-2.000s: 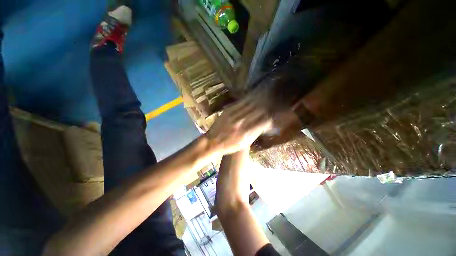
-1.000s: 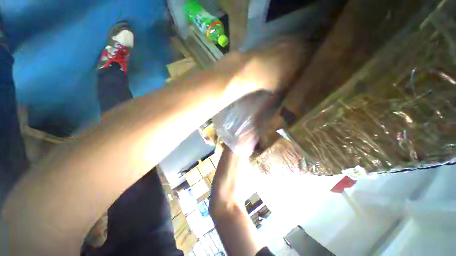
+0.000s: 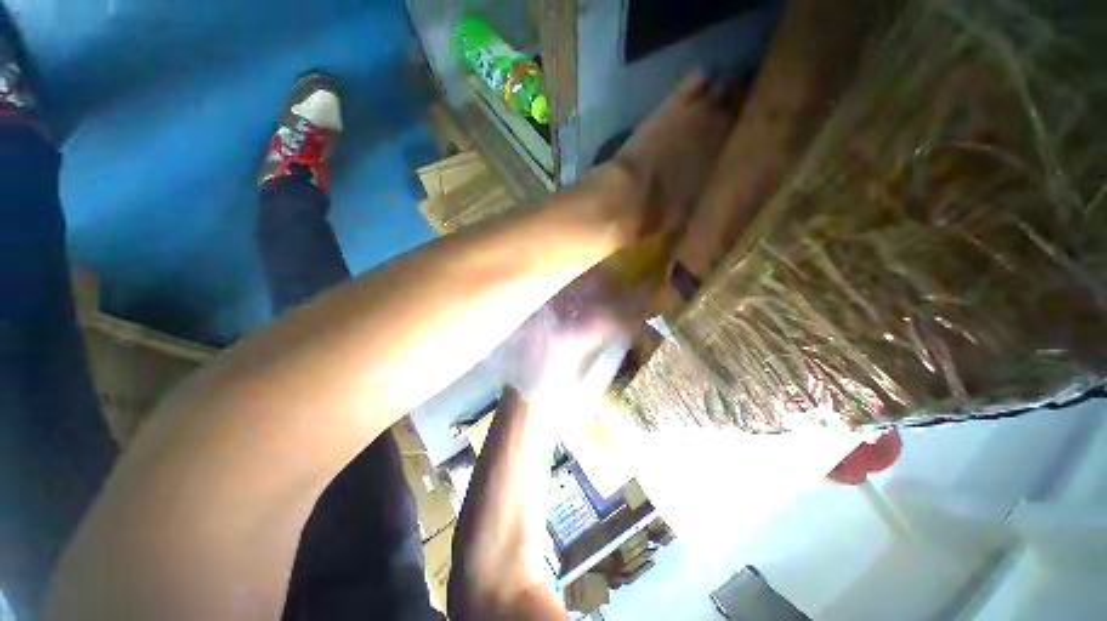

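Note:
A brown carton surface (image 3: 771, 134) wrapped in shiny clear film (image 3: 874, 279) fills the right side. My left hand (image 3: 680, 140) reaches across from the lower left and lies at the carton's near edge; its fingers are dim and partly hidden. My right hand (image 3: 583, 358) is below it, by the carton's lower corner, washed out by glare. A yellowish patch (image 3: 643, 257), blurred, shows between the two hands; I cannot tell what it is. Whether either hand holds something is not clear.
A green bottle (image 3: 500, 67) lies in a grey frame at the top. Folded cardboard (image 3: 467, 188) is stacked beneath it. My shoe (image 3: 304, 127) is on the blue floor. Shelves with boxes (image 3: 607, 540) and a red round object (image 3: 866, 456) show in the background.
My left hand has come out of the blur and now shows at the carton edge. The shiny clear sheet between my hands shows less. The view has shifted slightly.

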